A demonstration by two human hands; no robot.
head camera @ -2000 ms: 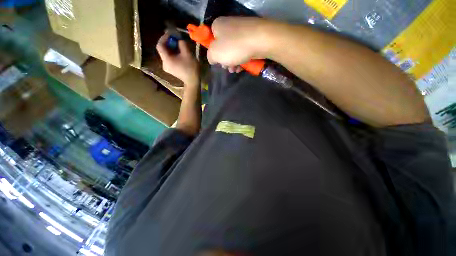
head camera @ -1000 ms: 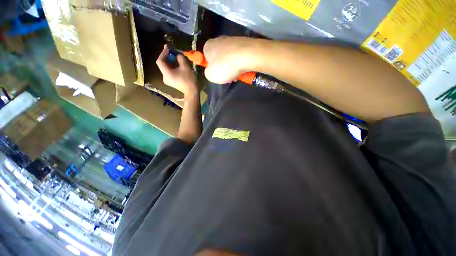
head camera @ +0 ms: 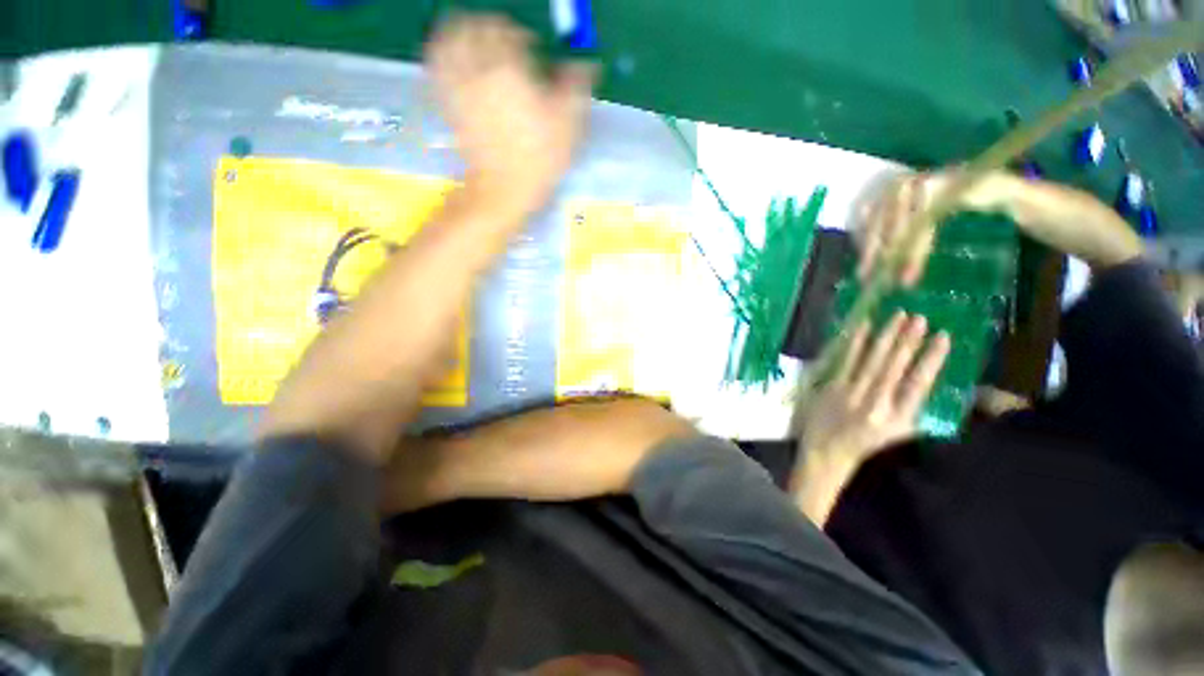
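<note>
My left hand [head camera: 508, 112] is blurred over the near edge of the green belt [head camera: 792, 66]. A blue unit [head camera: 573, 24] lies just right of its fingers; whether the hand touches or holds anything cannot be told. My right forearm [head camera: 555, 452] crosses to the left along the table's front edge, under my left arm. My right hand is hidden behind my left arm and sleeve, and the orange tool does not show.
Grey-and-yellow printed film [head camera: 515, 317] covers part of the white worktop [head camera: 99, 304]. Blue units [head camera: 56, 211] lie at its left. Green strips [head camera: 779, 291] lie beside a dark block [head camera: 819, 293]. At right, a person's hands rest on a green panel [head camera: 970, 304]; a pale tube [head camera: 1056, 106] hangs across.
The view has swung from the cartons to the worktop and belt. My left hand has moved from beside the orange tool to the belt. My right hand and the tool have gone out of sight.
</note>
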